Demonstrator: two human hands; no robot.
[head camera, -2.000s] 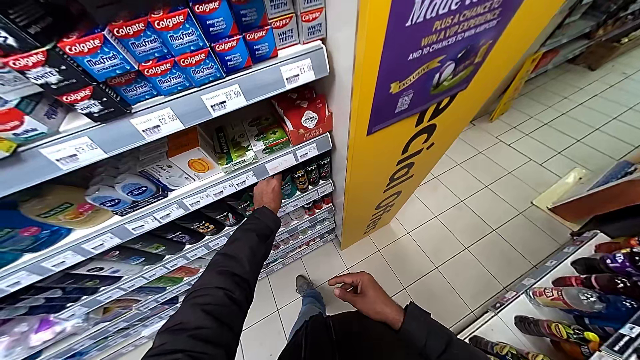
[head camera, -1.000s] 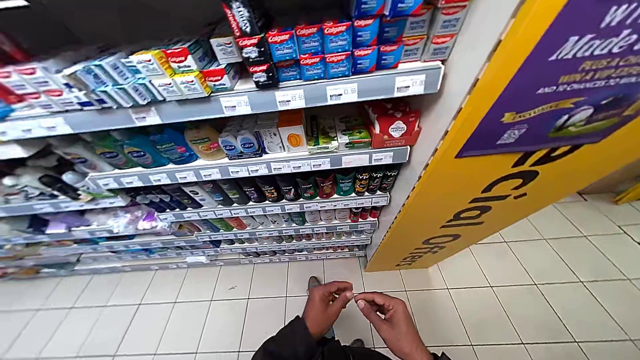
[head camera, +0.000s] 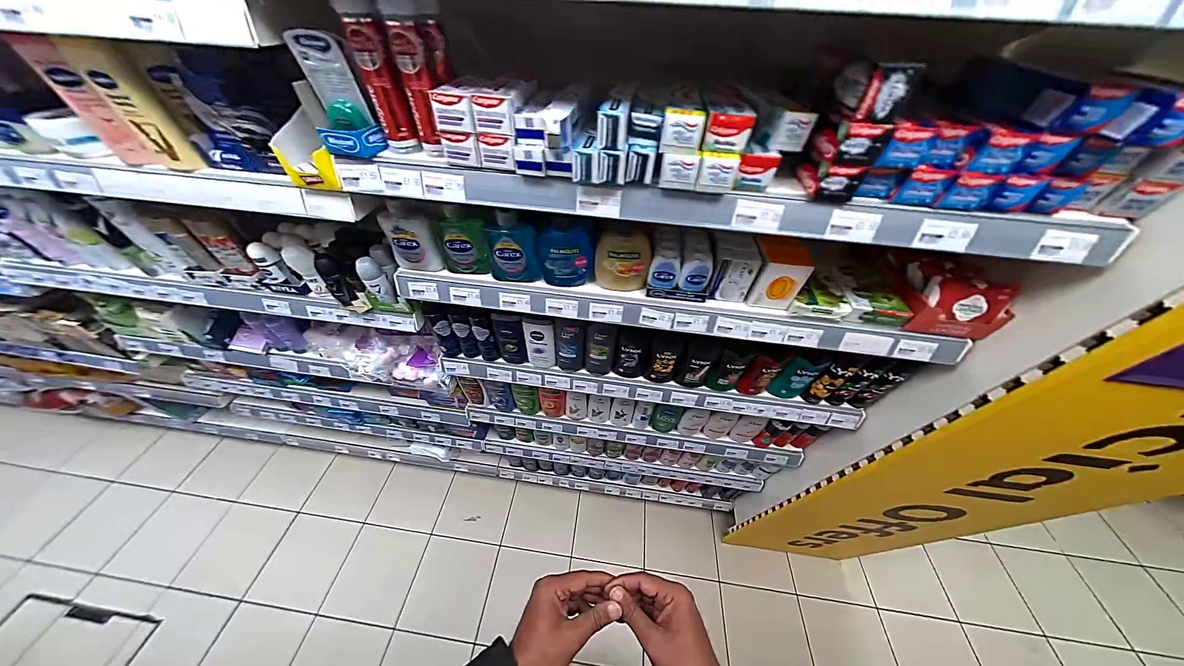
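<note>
My left hand and my right hand meet at the fingertips, low in the middle of the view over the tiled floor. Nothing shows between them, though the curled fingers hide part of the palms. Beyond them rise shop shelves. Colgate toothpaste boxes stand on an upper shelf. Below them are Carex hand wash bottles, a Palmolive bottle, an orange and white box and red packs. Lynx bottles line a lower shelf. Neither hand touches the shelves.
A yellow offers panel stands at the right end of the shelving. Roll-on deodorants and purple packs fill shelves to the left. A hatch frame is set into the floor tiles at the lower left.
My left hand was at the shelf edge two seconds ago; it has come back, and both hands now meet at the fingertips. The view has swung left along the shelves.
</note>
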